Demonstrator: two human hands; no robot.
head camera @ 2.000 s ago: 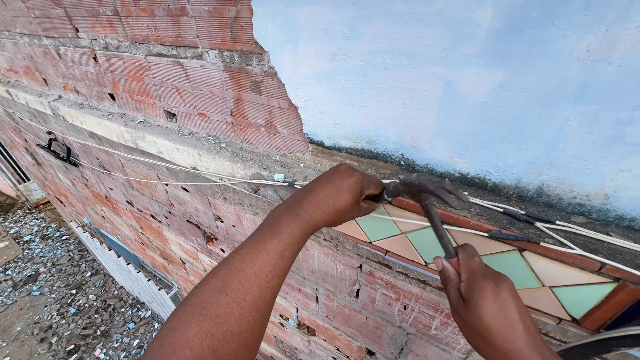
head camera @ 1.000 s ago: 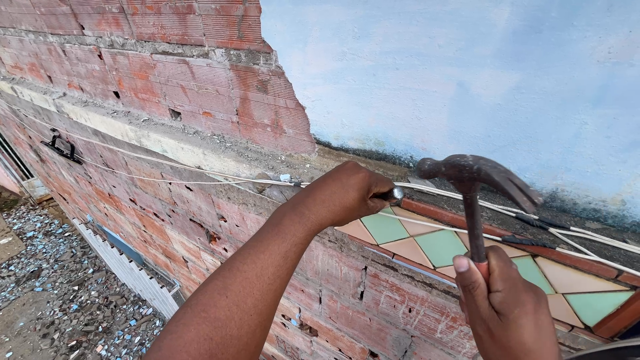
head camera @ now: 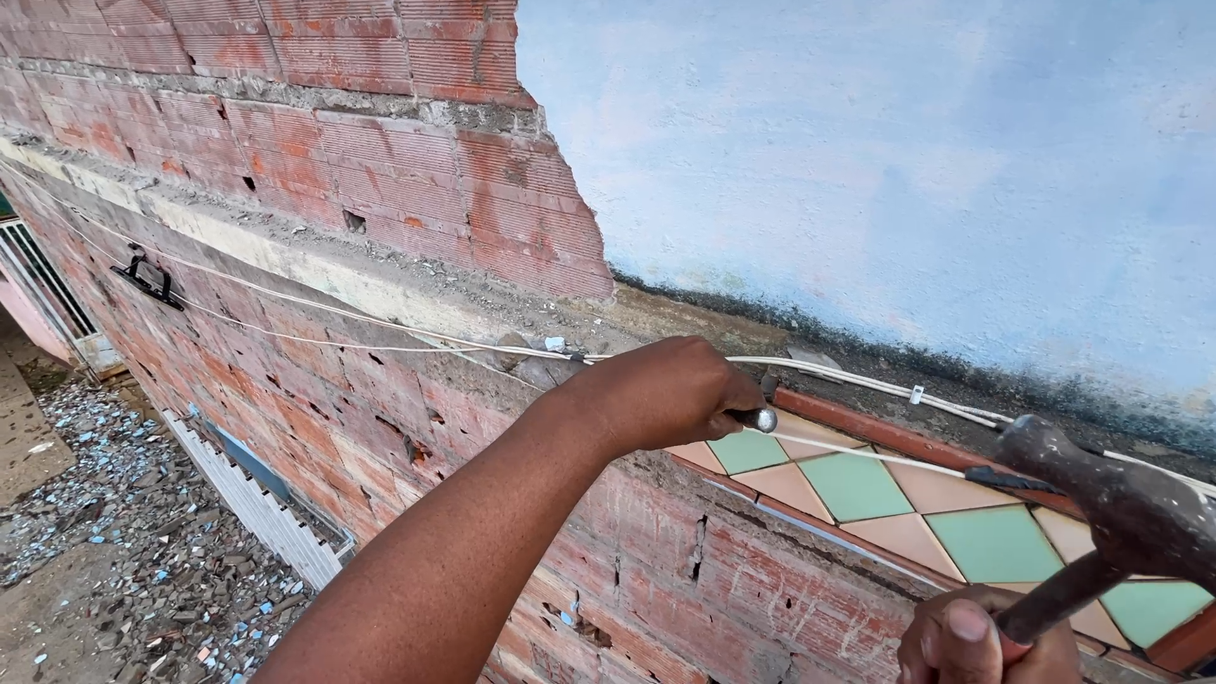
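Observation:
My left hand (head camera: 665, 394) is closed around a metal chisel or bar (head camera: 755, 418), whose rounded bright end sticks out toward the right; its other end is hidden by the hand. It is at the wall's ledge, over the left end of a strip of green and peach diamond tiles (head camera: 855, 486). At the lower right, my right hand (head camera: 988, 636) grips a claw hammer (head camera: 1092, 494) by its handle, with the dark head raised in front of the tiles and apart from the chisel. White cables (head camera: 855, 380) run along the ledge past my left hand.
Exposed red hollow bricks (head camera: 380, 171) meet light blue plaster (head camera: 855, 171) at a jagged edge. A black bracket (head camera: 147, 282) hangs by the cables at the left. Far below lie rubble (head camera: 171, 551) and a corrugated roof edge (head camera: 252, 503). Loose fragments (head camera: 555, 344) rest on the ledge.
Two seconds ago the hammer head was at the chisel's end; it then lifted and is now farther right. My left hand stays at the ledge, holding the chisel.

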